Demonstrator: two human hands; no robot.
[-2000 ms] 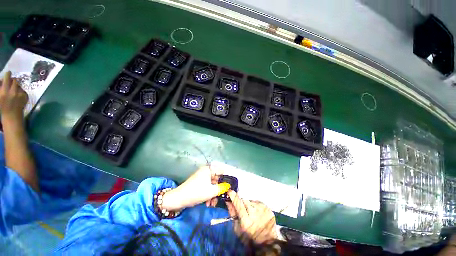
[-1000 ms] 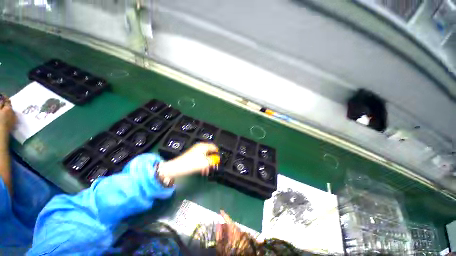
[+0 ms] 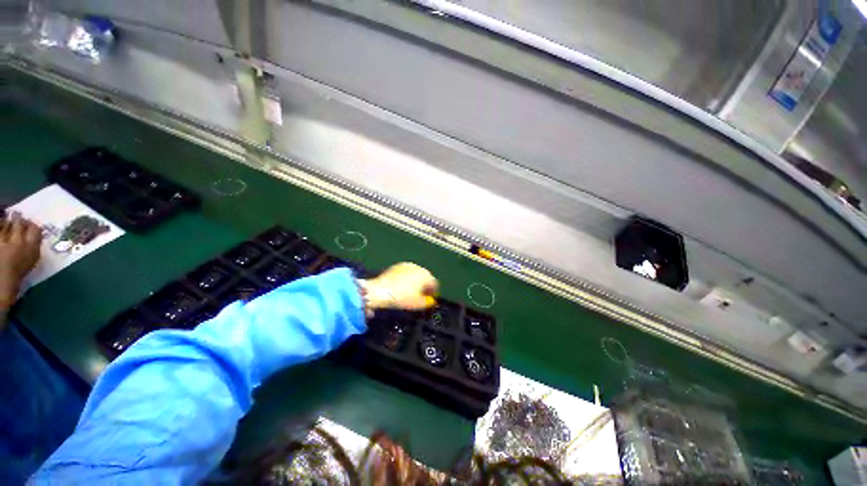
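Observation:
My left hand (image 3: 404,287), in a blue sleeve and with a yellow finger cot, is over the back row of the thick black foam tray (image 3: 414,373). Its fingers are bent down; whether they hold anything is hidden. Black watch housings (image 3: 433,352) sit in the tray pockets to the right of the hand. The sleeve covers the tray's left part. A second foam tray with housings (image 3: 211,276) lies angled at the left. The white strip (image 3: 344,439) shows partly at the bottom edge, behind blurred dark hair. My right hand cannot be made out.
A white sheet (image 3: 594,446) with a dark heap of small parts lies at right, beside clear trays (image 3: 680,437). Pens (image 3: 494,256) lie on the rear ledge. A black bin (image 3: 651,252) is on the rear panel. At far left are a person's hand (image 3: 17,249) and another tray (image 3: 124,190).
My left hand has moved from the housing it held above the white strip to the tray's back row. The view has tilted up towards the rear panel, and my right hand has dropped from sight.

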